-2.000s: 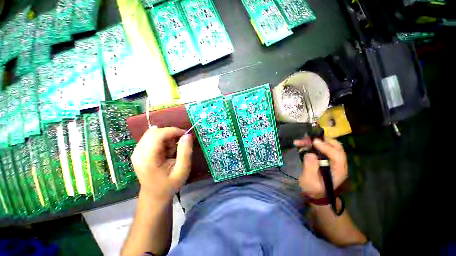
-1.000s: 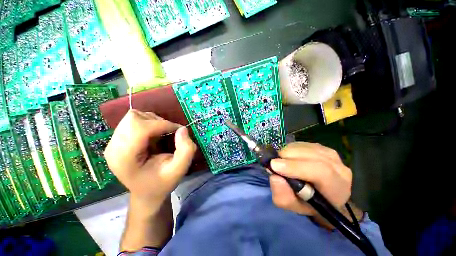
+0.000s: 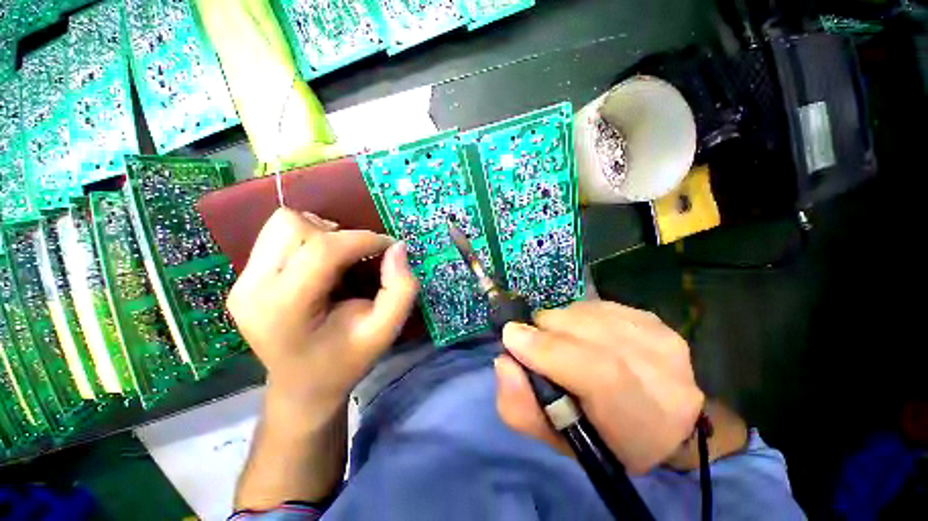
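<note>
Two green circuit boards (image 3: 529,219) lie side by side at the centre, partly over the red-brown pad (image 3: 331,198). My right hand (image 3: 611,382) grips the black soldering iron (image 3: 514,317) like a pen. Its tip is over the left one of the two boards, near its middle. My left hand (image 3: 321,290) pinches thin solder wire (image 3: 282,191) just left of that board. The wire rises behind the knuckles; its working end between the fingertips and the board is hardly visible.
The whitish solder dross cup (image 3: 651,132) and yellow sponge (image 3: 687,207) stand right of the boards, with the black soldering station (image 3: 819,127) beyond. An upright row of boards (image 3: 183,229) is on the left. Flat boards (image 3: 341,36) and a yellow-green strip (image 3: 254,76) lie at the far side.
The iron has moved from near the cup to the left one of the two boards, its tip now slightly left of a second ago. The left hand has stayed beside the boards.
</note>
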